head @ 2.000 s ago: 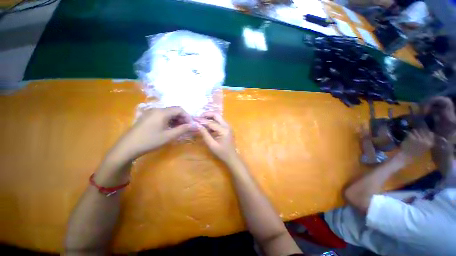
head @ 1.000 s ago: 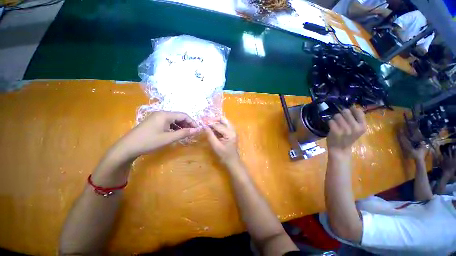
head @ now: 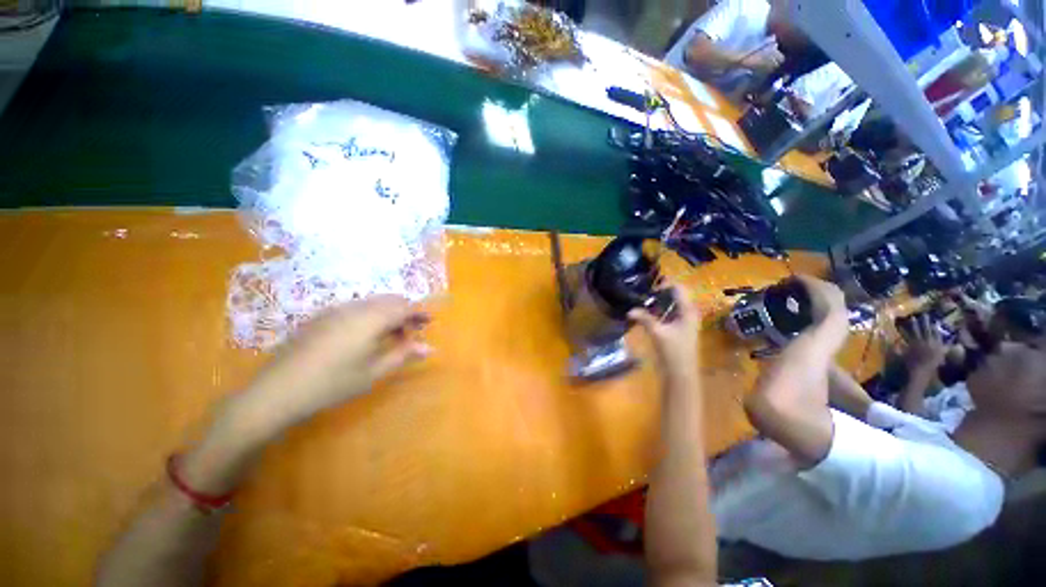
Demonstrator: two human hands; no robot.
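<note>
A clear-white plastic bag (head: 361,172) with handwriting lies across the green surface and the orange bench. A tangle of thin clear rings (head: 275,300) spreads at its mouth. My left hand (head: 373,344) is over the bench beside the rings, fingers curled; whether a thin ring is between them I cannot tell. A round black camera housing (head: 621,273) stands on the bench to the right, with a black antenna (head: 560,269) at its left and a silvery block (head: 603,360) below. My right hand (head: 674,327) has its fingertips closed on a dark part at the housing's right side, blurred.
A heap of glossy black parts (head: 705,195) lies on the green surface (head: 149,109) behind the housing. A coworker in a white shirt (head: 895,482) sits close at the right, a hand at another camera unit (head: 787,307). More people and units are farther right.
The view has turned right. My right hand has left the rings and reached right to the housing, where a coworker's hand was before. My left hand has moved slightly away from the rings.
</note>
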